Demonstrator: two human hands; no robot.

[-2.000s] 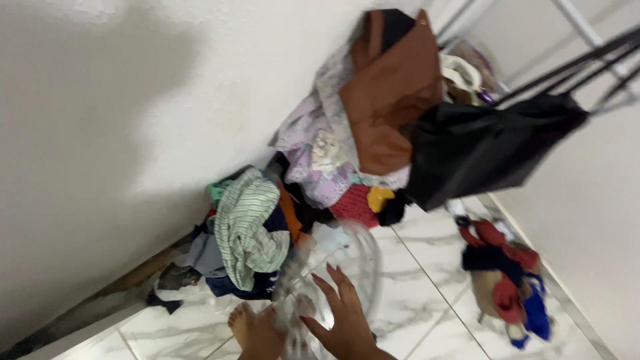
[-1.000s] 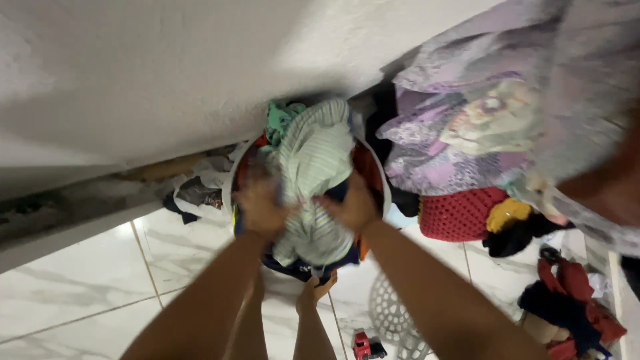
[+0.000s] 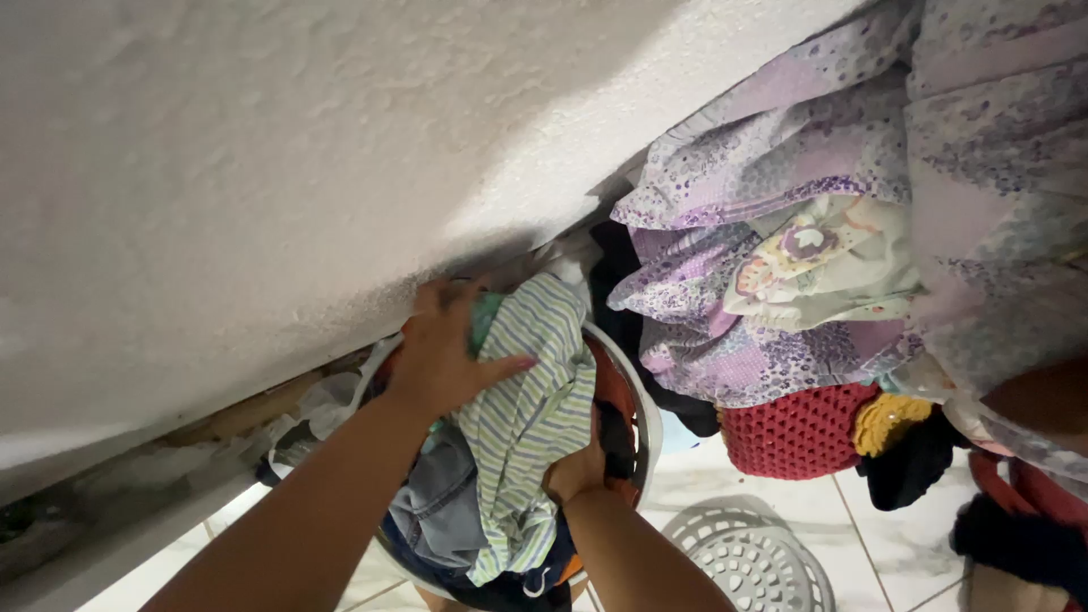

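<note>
A round white plastic laundry basket [image 3: 650, 425] stands full of clothes by the wall. On top lies a green-and-blue striped cloth [image 3: 535, 382], with a grey garment [image 3: 442, 501] beside it. My left hand [image 3: 450, 348] lies on the heap at the wall side, fingers spread, thumb over the striped cloth, near a green cloth [image 3: 484, 319]. My right hand [image 3: 582, 467] is at the right side of the striped cloth, its fingers mostly hidden in the clothes, so its hold cannot be made out.
A rough white wall [image 3: 255, 170] rises close behind the basket. Purple patterned fabric [image 3: 765, 297] hangs at the right, above a red crocheted item [image 3: 790, 429]. A perforated white plastic lid [image 3: 756, 561] lies on the tiled floor, with dark and red clothes [image 3: 1020, 535] farther right.
The view has moved closer to the basket. My left hand has shifted toward the wall side of the heap since one second ago. The lid, near my hands two seconds ago, is on the floor.
</note>
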